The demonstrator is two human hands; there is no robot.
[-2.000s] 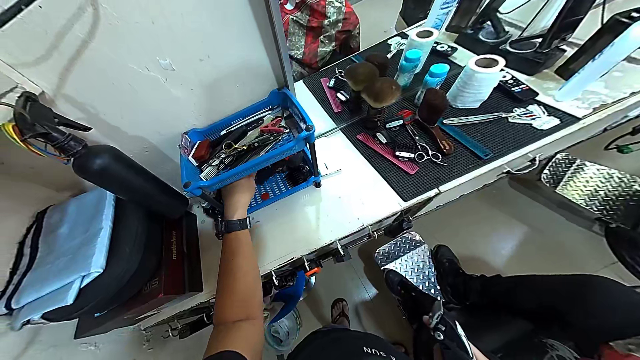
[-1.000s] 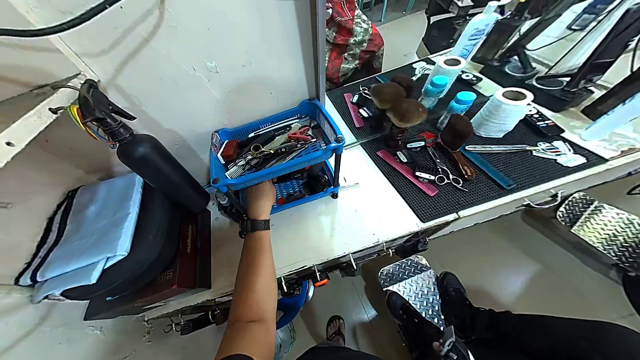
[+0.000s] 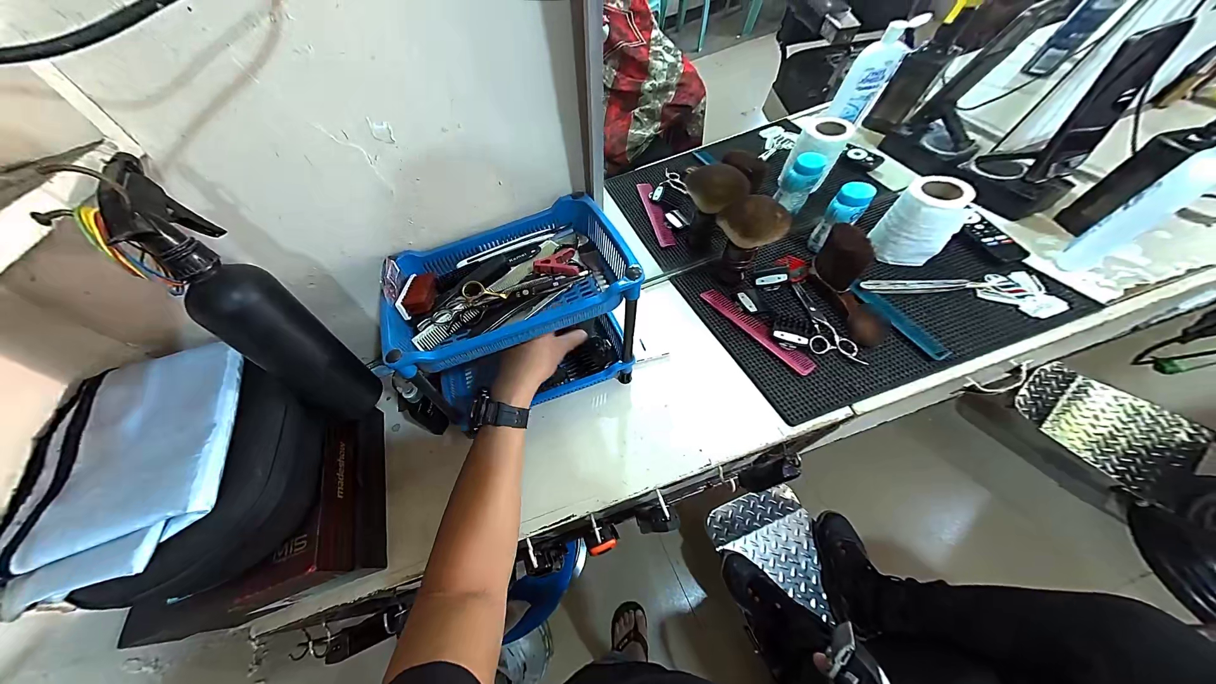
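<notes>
My left hand (image 3: 541, 364), with a black watch on its wrist, reaches into the lower level of a blue plastic two-tier basket (image 3: 627, 285). Its thumb points right, beside dark items (image 3: 594, 356); the fingers are largely hidden under the upper tray, so their hold cannot be told. In that upper tray lie gold-handled scissors (image 3: 483, 293), a red clip (image 3: 559, 263), combs and other barber tools. At the bottom edge, a bit of skin shows beside a dark and metallic object (image 3: 842, 650); whether it is my right hand cannot be told.
On a black mat (image 3: 807, 404) lie a pink comb (image 3: 757, 332), scissors (image 3: 834, 344), brushes, a blue comb (image 3: 902, 323) and a white paper roll (image 3: 923, 223), before a mirror. A black fire extinguisher (image 3: 275, 328) leans at left. Someone's black-clad legs (image 3: 997, 617) rest near a metal footrest.
My left hand stays at the lower tier; its thumb now shows at the right, under the upper tray's edge.
</notes>
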